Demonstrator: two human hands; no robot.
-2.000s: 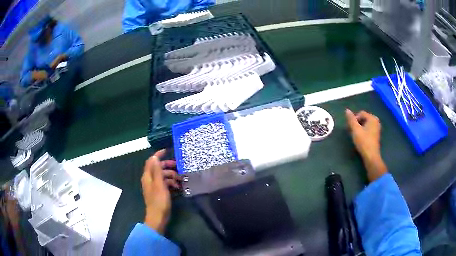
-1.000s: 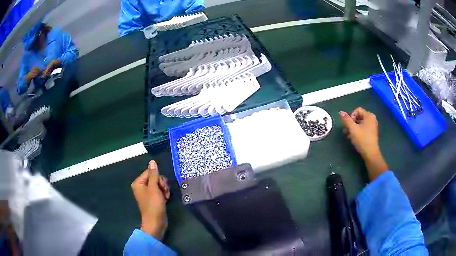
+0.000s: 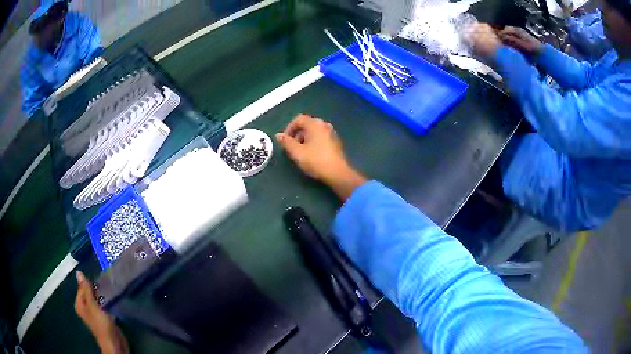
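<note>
My right hand (image 3: 313, 148) is over the table, right of the round white dish (image 3: 245, 152) of dark small hardware. Its fingers are curled in and no object shows in them. My left hand (image 3: 100, 319) is at the lower left edge beside the dark metal fixture (image 3: 128, 273), partly cut off; whether it holds anything cannot be told. The fixture's black plate (image 3: 221, 301) bears no housing. The black electric screwdriver (image 3: 325, 266) lies on the table below my right hand. The small blue bin (image 3: 105, 258) of silvery pieces touches the fixture.
A white block (image 3: 197, 200) stands between bin and dish. A dark green crate (image 3: 66, 225) holds stacked white and greyish arms (image 3: 128, 155). A blue tray (image 3: 422, 110) holds white cable-like sticks (image 3: 373, 62). Clear plastic bags (image 3: 439, 28) lie beyond. One person sits right, another far left.
The view has swung right, so the table's things sit further left and a person at the right has come into view. The white housings on paper have left the picture.
</note>
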